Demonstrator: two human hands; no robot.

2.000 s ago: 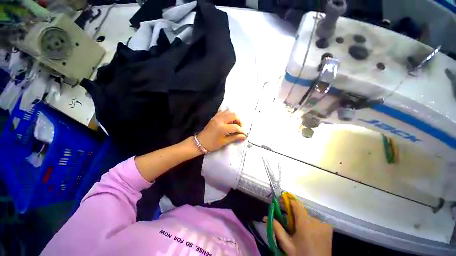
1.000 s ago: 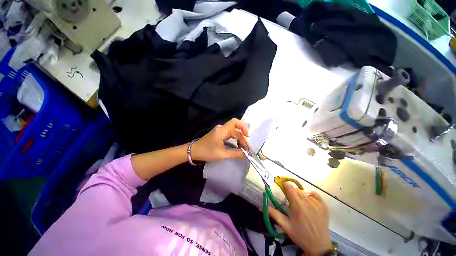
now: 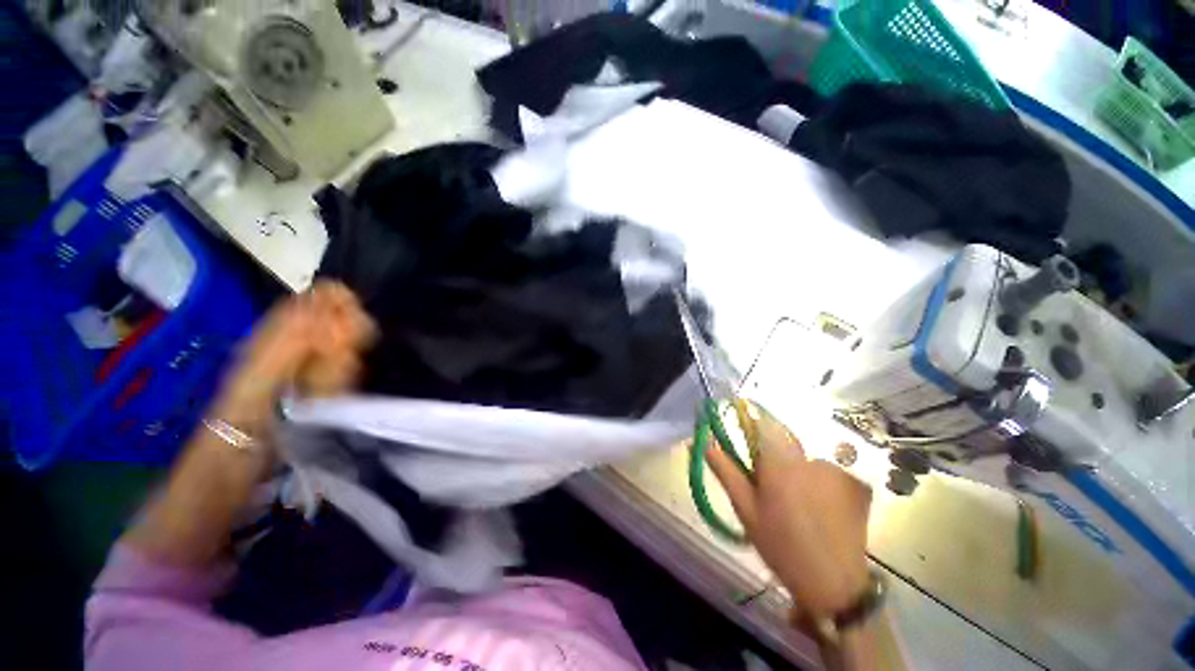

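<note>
The black fabric garment piece [image 3: 524,321] lies bunched over the table's left part. A pale facing strip [image 3: 485,426] stretches from my left hand across to the right, with loose pale cloth hanging toward my lap. My left hand [image 3: 315,341] is blurred at the left, closed on the pale strip's end. My right hand [image 3: 793,505] holds the scissors [image 3: 714,409] by the green and yellow-orange loops, blades pointing up and away over the cloth's right edge.
The white sewing machine head [image 3: 976,334] stands at right, with a small green and orange item [image 3: 1026,540] on its bed. A blue crate [image 3: 210,308] is at left beside a beige machine [image 3: 282,66]. Dark cloth [image 3: 944,164] and a green basket [image 3: 904,53] are behind.
My left hand has moved left from near the scissor tips, drawing the pale strip out. The black cloth has shifted and bunched. My right hand still holds the scissors. The view has shifted.
</note>
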